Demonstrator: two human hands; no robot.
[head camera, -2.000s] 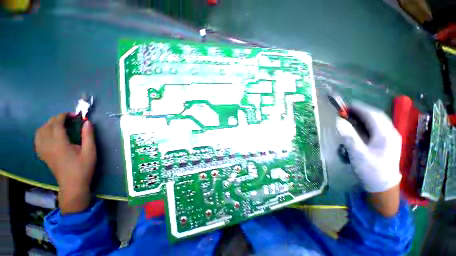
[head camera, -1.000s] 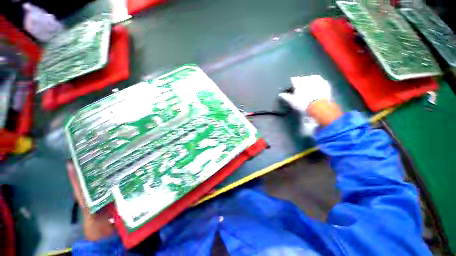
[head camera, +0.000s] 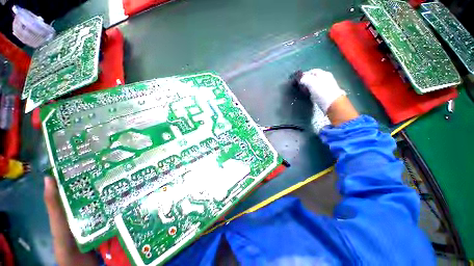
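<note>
A large green circuit board (head camera: 156, 156) lies solder side up in front of me, on a red pad (head camera: 110, 251) mostly hidden beneath it. My bare left hand (head camera: 60, 228) is at the board's left edge, its fingers partly hidden by the board; it appears to hold that edge. My gloved right hand (head camera: 322, 88) is right of the board over the bench, closed on a small black brush (head camera: 298, 79), mostly covered by the glove. Black curved handles (head camera: 285, 127), seemingly of cutters, lie at the board's right edge, their other end hidden.
Another board (head camera: 67, 62) sits on a red pad (head camera: 111, 62) at upper left. At upper right a board (head camera: 413, 49) rests partly on a red pad (head camera: 371, 72), with another board beyond. A yellow strip (head camera: 291, 187) marks the bench's near edge. Small specks lie on the bench.
The view has swung right since the oldest frame. My right hand no longer holds cutters and has the brush; my left has gone from cutters to the board's left edge. Since one second ago the board covers more pad.
</note>
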